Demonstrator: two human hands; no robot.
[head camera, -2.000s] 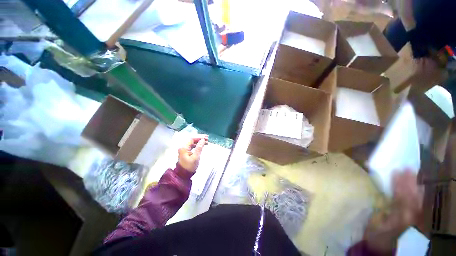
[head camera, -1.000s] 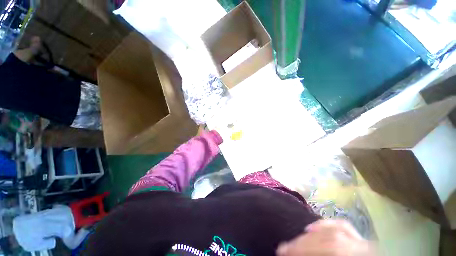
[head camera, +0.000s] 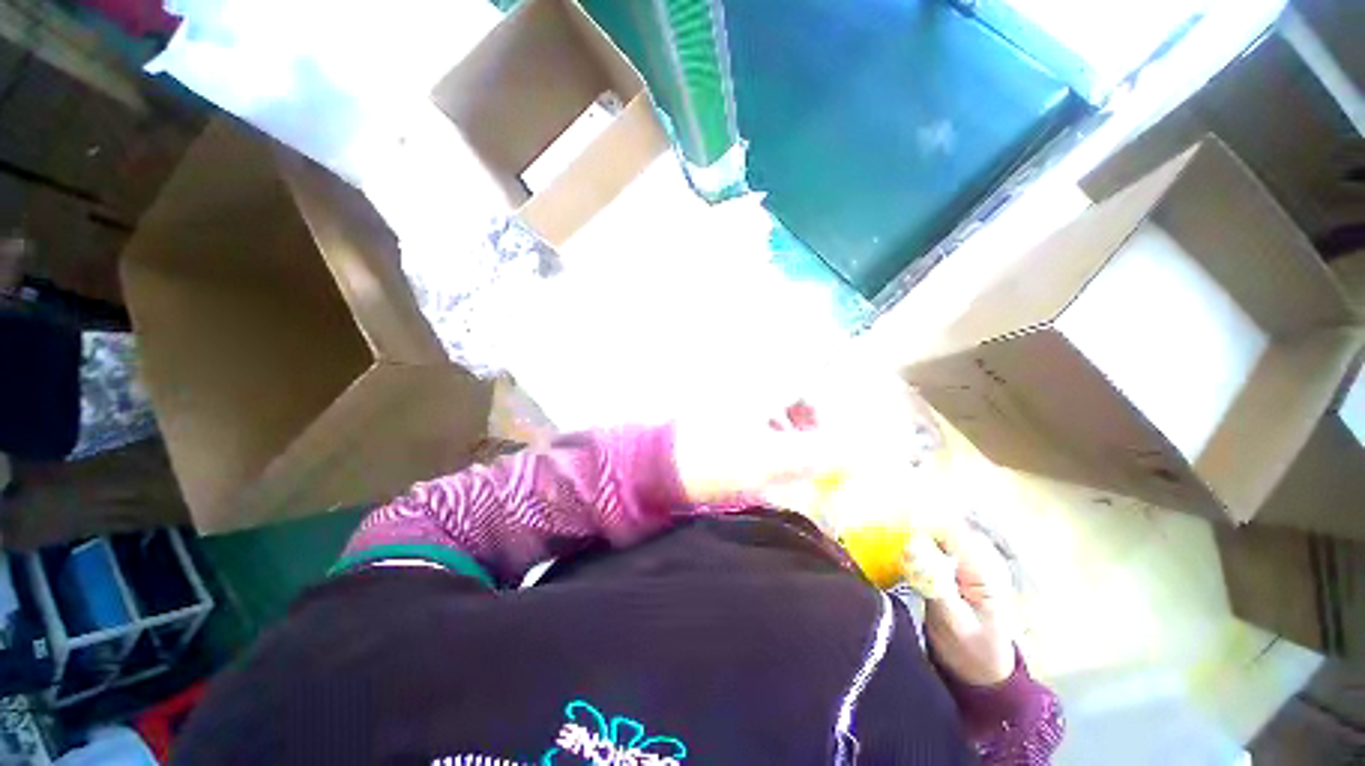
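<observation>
My left hand (head camera: 749, 454) reaches in from the left in a maroon-purple striped sleeve. It is washed out by glare, so its grip is unclear. A yellow-orange tape roll (head camera: 874, 551) shows in front of my chest, partly lost in glare. My right hand (head camera: 970, 602) is at its right side, fingers bent and pinched at its edge. A small open carton (head camera: 602, 192) with a white piece inside stands beyond the overexposed white bench surface (head camera: 674, 299).
A large empty carton (head camera: 247, 322) stands left of the bench. An open carton (head camera: 1033, 397) with a white sheet inside is at the right, more cartons behind it. A green post (head camera: 693, 83) rises behind the bench. A rack (head camera: 120, 599) is at lower left.
My left hand has moved right, across my chest. My right hand has come up to the tape roll, which now shows in front of my chest. The view has shifted.
</observation>
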